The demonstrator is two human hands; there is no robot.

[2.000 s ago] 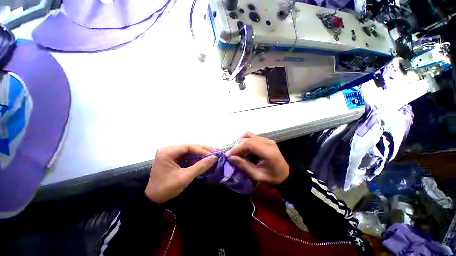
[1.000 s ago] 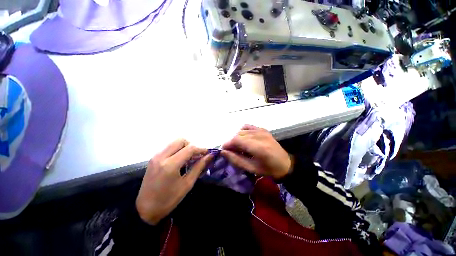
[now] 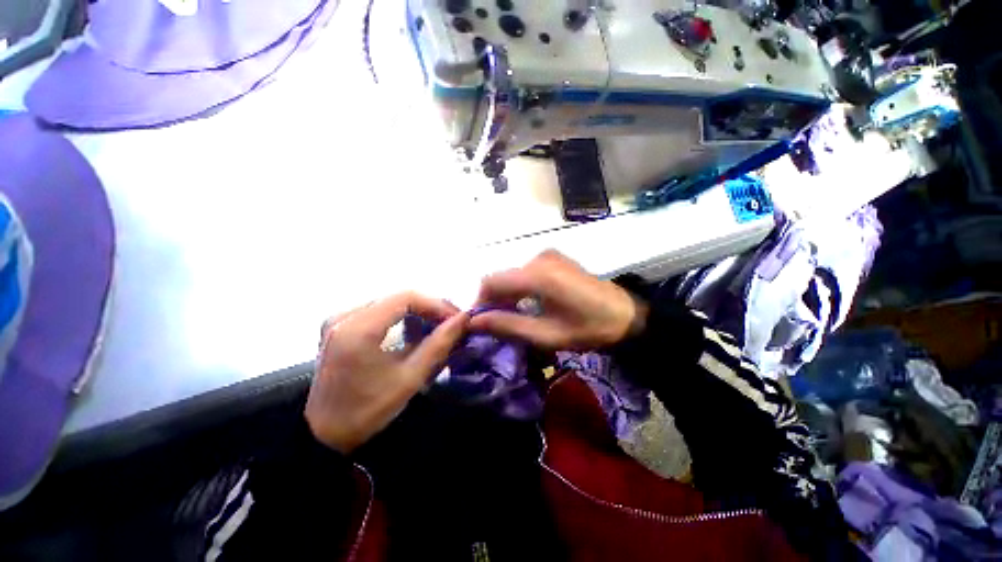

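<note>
A bunched purple fabric piece (image 3: 489, 371) hangs below my fingertips, in front of the table's front edge and above my lap. My left hand (image 3: 379, 357) pinches its upper edge between thumb and forefinger. My right hand (image 3: 566, 302) pinches the same edge from the right, its fingertips close to the left ones. The exact fold between the fingertips is hidden. More purple cloth (image 3: 607, 386) shows below my right forearm.
The white sewing machine (image 3: 626, 99) stands at the back, a dark phone (image 3: 581, 179) under its arm. Purple brim-shaped pieces (image 3: 68, 253) lie on the white table (image 3: 220, 318) at left. A purple-and-white bundle (image 3: 808, 291) hangs off the right end; purple fabric (image 3: 901, 505) lies lower right.
The view has shifted, so the table and machine sit further left. Both hands stay on the purple piece; the right hand is a little higher. More purple cloth shows below the right forearm.
</note>
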